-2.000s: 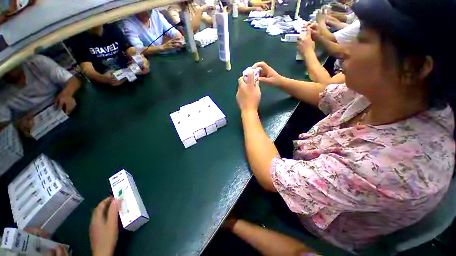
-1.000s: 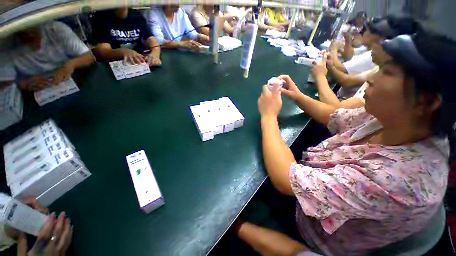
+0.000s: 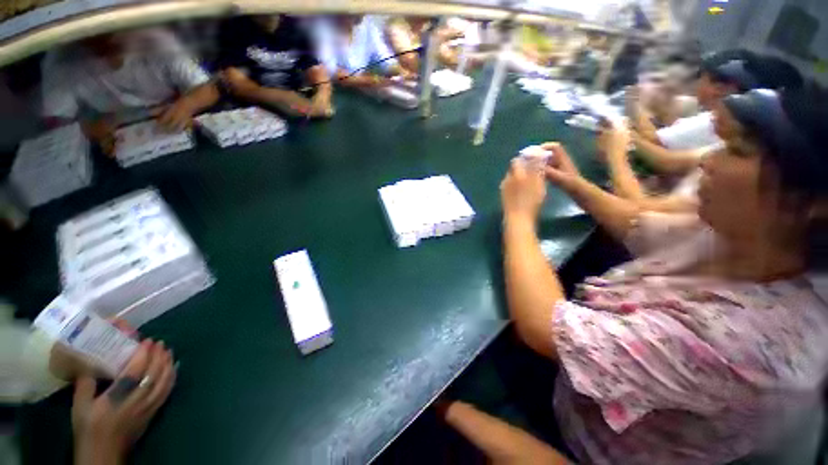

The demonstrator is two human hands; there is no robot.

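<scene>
A white carton (image 3: 89, 334) with small dark print is held tilted at the lower left. My left hand (image 3: 65, 365) grips it from the left, largely hidden behind it; fingertips show past its far edge. My right hand (image 3: 127, 386), with a ring and a small dark patch by the fingers, closes on its right end. A layered stack of cartons (image 3: 132, 254) stands just beyond the hands. A single carton (image 3: 303, 300) with a small green mark lies flat to the right, touched by no hand.
A row of cartons (image 3: 425, 207) lies farther off on the dark green table (image 3: 363, 309). A person in a floral shirt (image 3: 672, 318) sits close at the right, hands raised. Others sit across, with carton rows (image 3: 241, 124). Posts (image 3: 428, 77) and an overhead shelf edge (image 3: 209, 11) cross the far side.
My right hand has left the single carton and joined my left hand on the held carton. The view has shifted, moving table items rightward in the picture. Carton rows across the table are grouped differently.
</scene>
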